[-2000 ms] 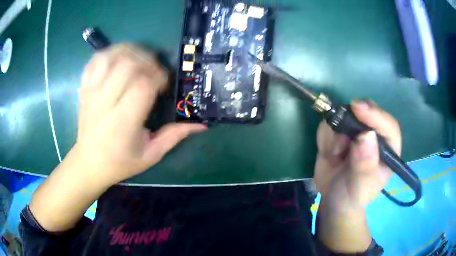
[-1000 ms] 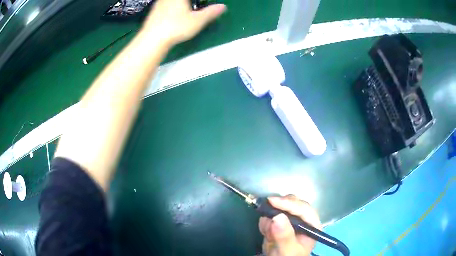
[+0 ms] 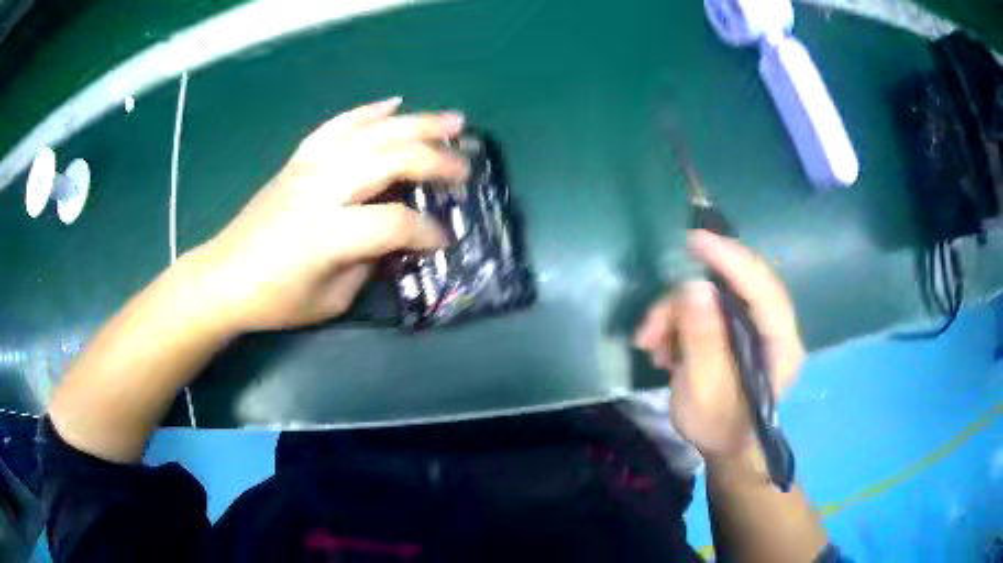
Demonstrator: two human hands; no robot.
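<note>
A black device housing with its circuit board [image 3: 478, 247] is on the green mat, board side up and blurred. Small coloured wires [image 3: 449, 299] show near its lower left. My left hand [image 3: 341, 220] lies over its upper left part, fingers spread across it and holding it; the parts under the fingers are hidden. My right hand [image 3: 720, 341] holds the soldering iron [image 3: 739, 330] by its black handle, with the blurred barrel pointing up and away, right of the device and not touching it.
A white handheld fan-like object [image 3: 808, 110] lies at the upper right. A black boxy unit [image 3: 951, 143] with cables is at the far right. A white spool [image 3: 57, 185] is at the far left. The bench's front edge curves above a blue floor [image 3: 869, 423].
The view has swung back to the near bench. My left hand, earlier stretched to the far bench, is now on a device in front of me. My right hand still holds the iron, now pointing upward.
</note>
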